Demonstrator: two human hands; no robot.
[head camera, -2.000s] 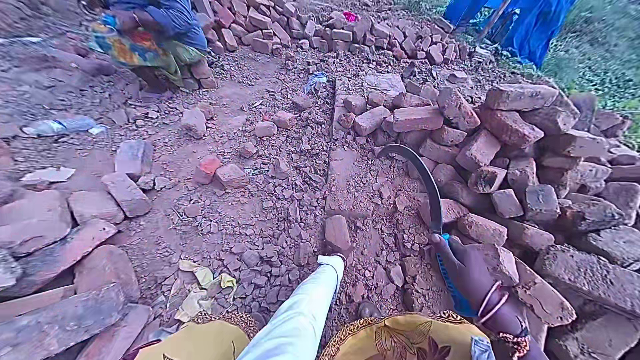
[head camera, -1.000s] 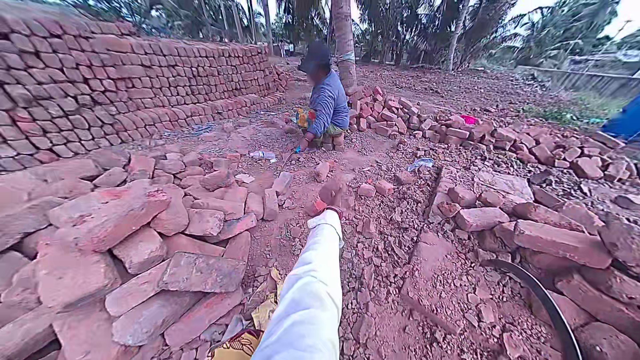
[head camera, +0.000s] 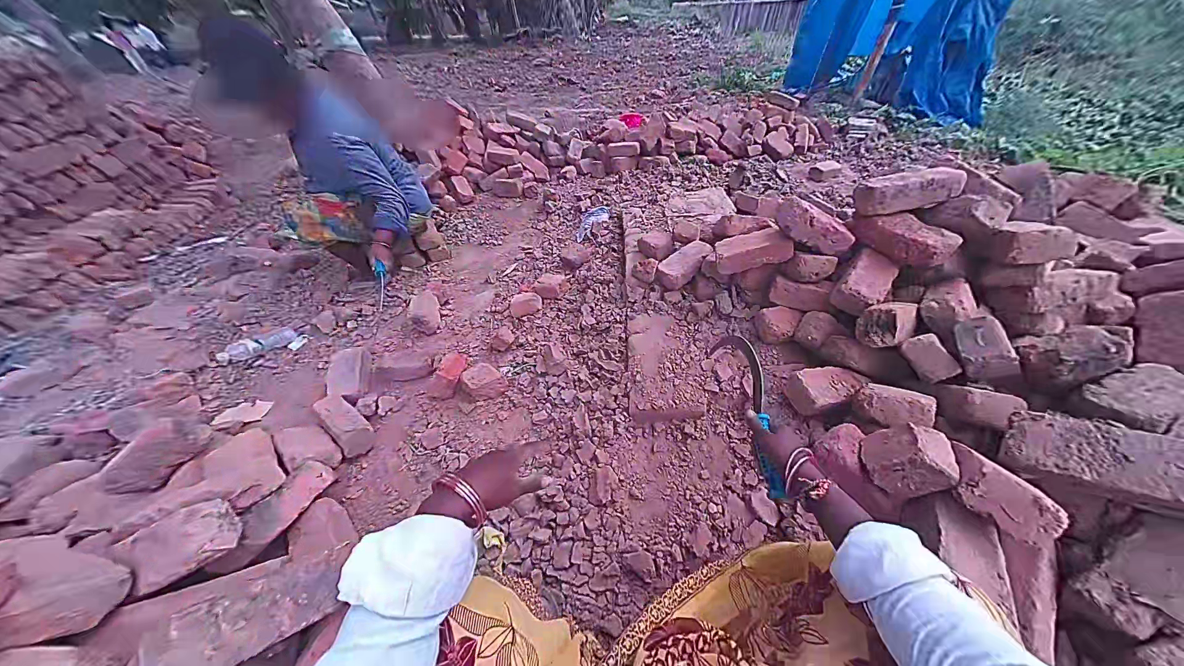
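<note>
My right hand (head camera: 783, 448) grips the blue handle of a sickle (head camera: 757, 375), whose dark curved blade points up and left over the rubble, beside the brick pile (head camera: 911, 296) on the right. My left hand (head camera: 497, 476) is bare of any object, fingers apart, above broken brick pieces (head camera: 592, 499) in front of my lap. Bangles and white sleeves show on both wrists. Between my hands and farther forward lies a flat, dusty slab (head camera: 661, 370).
Another person (head camera: 361, 176) squats at the upper left, holding a blue-handled tool (head camera: 380, 277). Loose bricks (head camera: 176, 546) cover the lower left. A plastic bottle (head camera: 257, 346) lies on the ground. A low row of bricks (head camera: 629, 143) crosses behind, with blue sheeting (head camera: 902, 55) beyond.
My left hand, stretched forward onto a brick piece two seconds ago, is now drawn back and holds nothing. The view swung up and back down. The sickle remains in my right hand.
</note>
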